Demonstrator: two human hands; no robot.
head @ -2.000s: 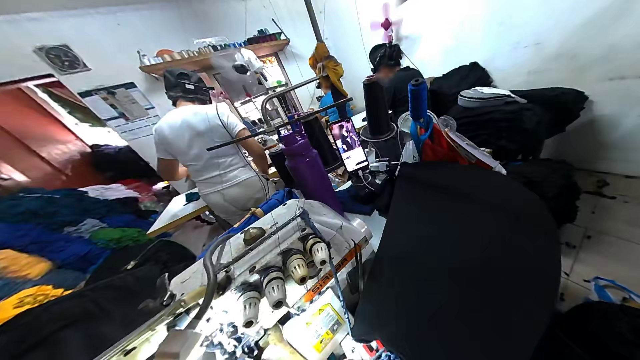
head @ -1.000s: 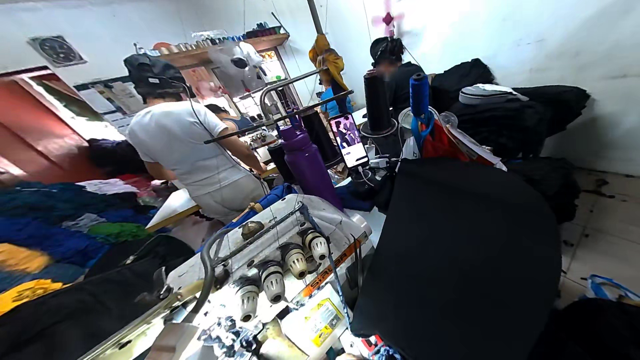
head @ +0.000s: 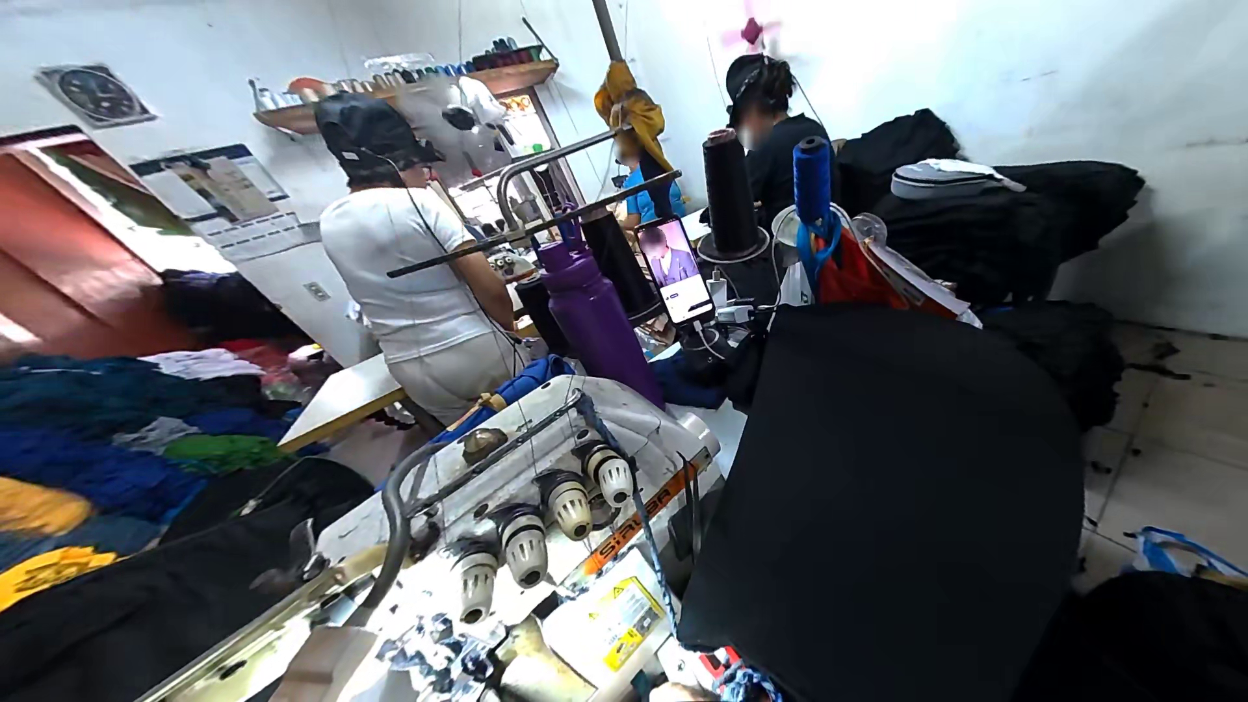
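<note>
Neither of my hands can be made out; a small tan shape at the bottom edge is too cut off to identify. A large piece of black fabric (head: 887, 497) stands raised at the right of an overlock sewing machine (head: 624, 400), hiding what is behind it. Several tension dials (head: 524, 546) line the machine's front, with threads running to them. A warning label (head: 624, 619) is on its lower cover. Bunched patterned fabric or thread (head: 444, 648) lies by the brightly lit needle area. Behind the machine are a purple bottle (head: 597, 317) and a lit phone (head: 675, 270).
Black (head: 731, 195) and blue thread cones (head: 811, 180) stand behind the fabric. A person in white (head: 409, 263) stands at a table (head: 341, 400); another in black (head: 780, 136) is farther back. Garment heaps (head: 97, 419) lie left, black cloth piles (head: 985, 224) right. A metal thread stand (head: 526, 231) crosses above.
The person in white leaned left between the two earlier frames, and stands farther right again now. The black fabric and the machine look much the same.
</note>
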